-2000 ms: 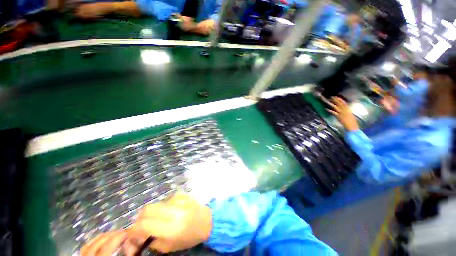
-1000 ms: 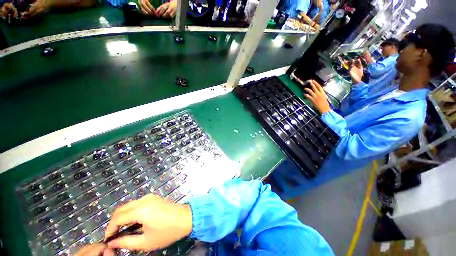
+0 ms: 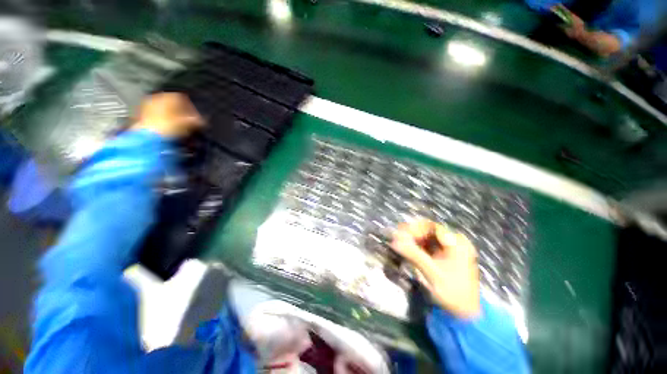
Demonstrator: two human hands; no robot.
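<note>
The picture is blurred. My left hand is over the left black tray with large pockets; its fingers are smeared and what they hold cannot be told. Small glossy dark things show in the tray pockets below it. My right hand is above the clear blister tray, its fingers curled together. Something dark shows between the fingers, too blurred to name. Rows of small pockets with dark parts fill the clear tray, with strong glare at its near left.
A greyish clear tray lies at far left. Another black tray is at the right edge. A white rail runs behind the clear tray, with the green belt beyond. Another person's hand shows at top right. White and dark-red cloth is at bottom centre.
The view has swung left, bringing the left black tray into sight. My left arm now reaches out to that tray. My right hand is still over the clear tray.
</note>
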